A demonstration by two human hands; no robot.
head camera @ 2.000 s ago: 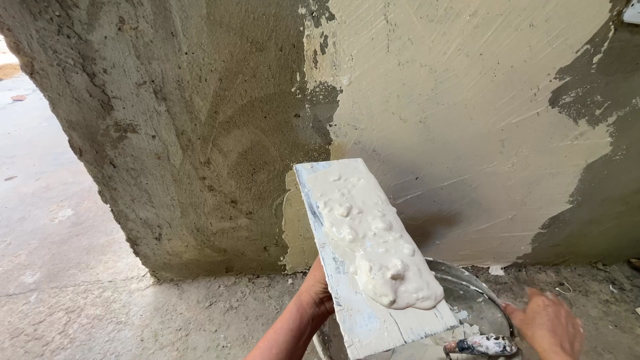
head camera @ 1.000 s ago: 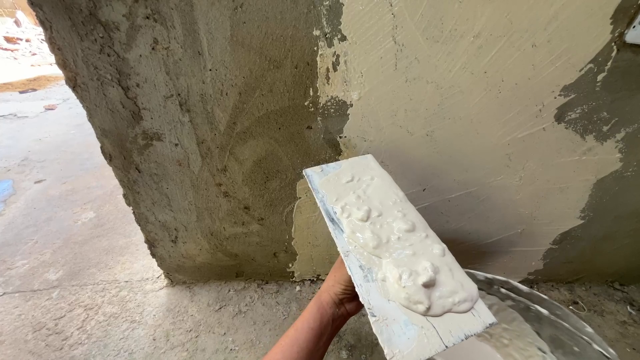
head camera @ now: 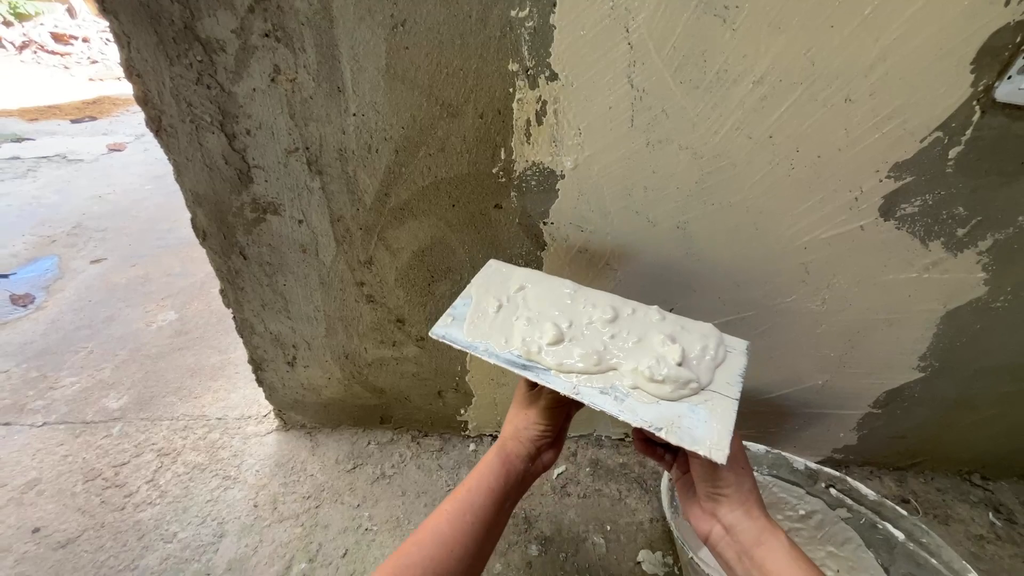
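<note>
A flat rectangular plastering board (head camera: 696,424), smeared white and bluish, carries a thick lumpy layer of wet white plaster or putty (head camera: 592,328). My left hand (head camera: 538,424) grips it from below near the middle. My right hand (head camera: 704,480) is at the underside of its right end; its fingers are partly hidden by the board. Behind the board stands a wall with a cream-coated part (head camera: 760,160) and a bare grey cement part (head camera: 360,200).
At the lower right, a round bucket (head camera: 888,516) holds more white mix (head camera: 808,520). The rough wall edge (head camera: 200,216) borders a concrete floor (head camera: 120,480) at left. A wall socket (head camera: 1011,80) shows at the far right.
The board has turned to lie more crosswise. My right hand, over the bucket two seconds ago, has come to the board's right end. The handled tool seen at the bucket then is no longer visible.
</note>
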